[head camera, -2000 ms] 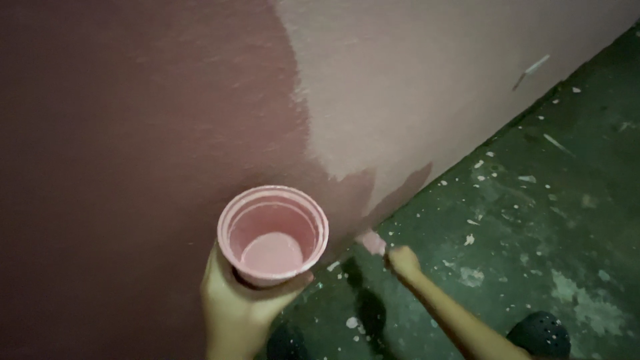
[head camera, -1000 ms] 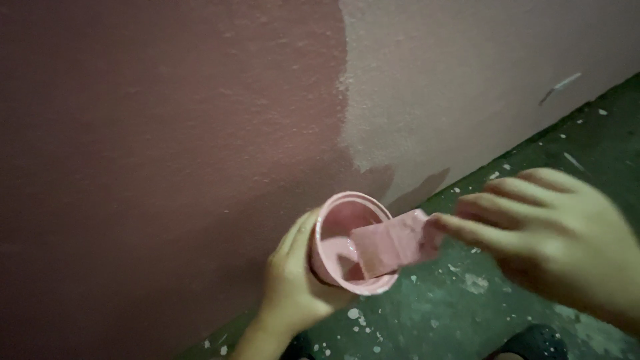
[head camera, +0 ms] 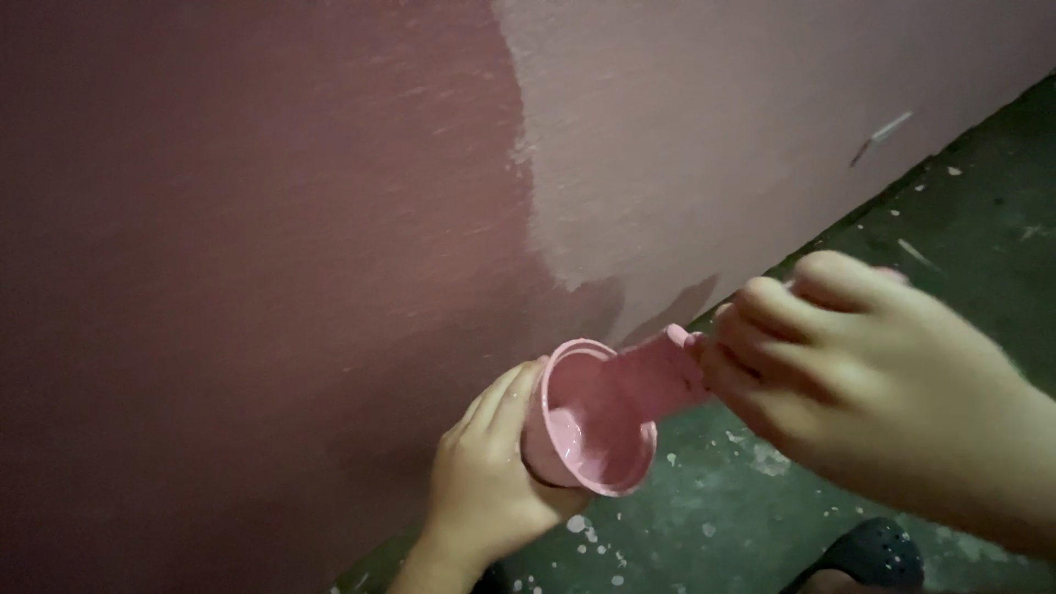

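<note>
My left hand (head camera: 495, 466) is wrapped around a pink plastic cup (head camera: 549, 441), which is tilted toward the right and holds some pink paint (head camera: 566, 433). My right hand (head camera: 833, 363) grips a paint-covered pink paintbrush (head camera: 660, 375); its broad flat end reaches over the cup's rim and into it, and the bristle tip blurs into the pink inside. Behind the cup rises a wall with darker pink paint (head camera: 371, 206) on the left and a paler pink area (head camera: 660, 148) on the right, with an uneven edge between them.
The green floor (head camera: 742, 503) meets the wall along a slanting edge and bears many pale paint specks. A dark perforated shoe (head camera: 883, 553) is at the lower right. A small white and dark mark (head camera: 883, 136) shows on the pale wall.
Two seconds ago my right hand was low by the foot of the wall, away from the cup. It has come up to the cup with the brush, and the cup is now tilted.
</note>
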